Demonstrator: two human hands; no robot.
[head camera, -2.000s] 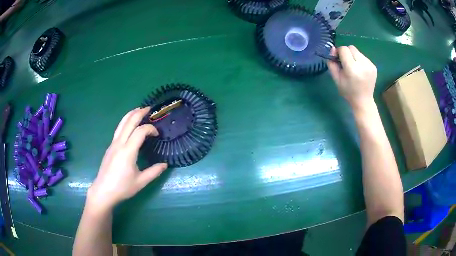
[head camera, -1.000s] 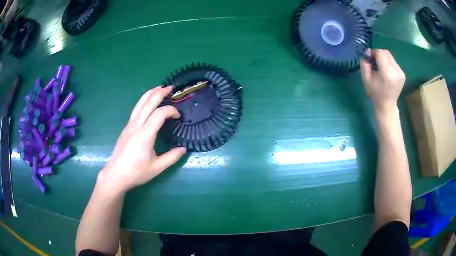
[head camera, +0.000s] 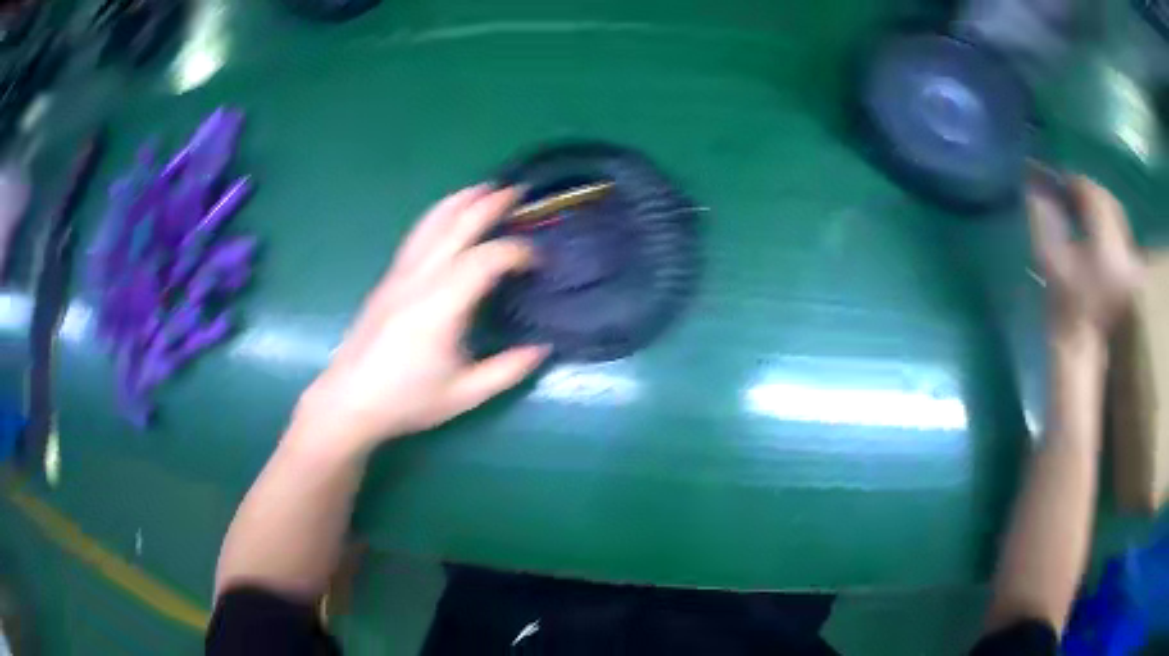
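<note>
A round black ribbed housing (head camera: 603, 276) lies on the green bench in front of me, with a thin yellowish strip and a bit of red near its upper left. My left hand (head camera: 417, 314) rests on the housing's left side, fingers on the rim and thumb at the lower edge. My right hand (head camera: 1083, 250) is at the right with fingers closed around a slim dark tool (head camera: 1058, 190), blurred. Beside it, up and to the left, lies a second ribbed housing (head camera: 946, 113) with a smoky face and pale round centre.
A loose pile of purple cells (head camera: 167, 269) lies at the left, beside a long dark strip (head camera: 54, 282). A brown cardboard box (head camera: 1144, 385) stands at the right edge, partly behind my right forearm. Blurred dark parts lie at the far left corner.
The whole view has shifted, so the bench things appear further right, and it is blurred. My left hand stays on the housing. My right hand now sits lower relative to the second housing.
</note>
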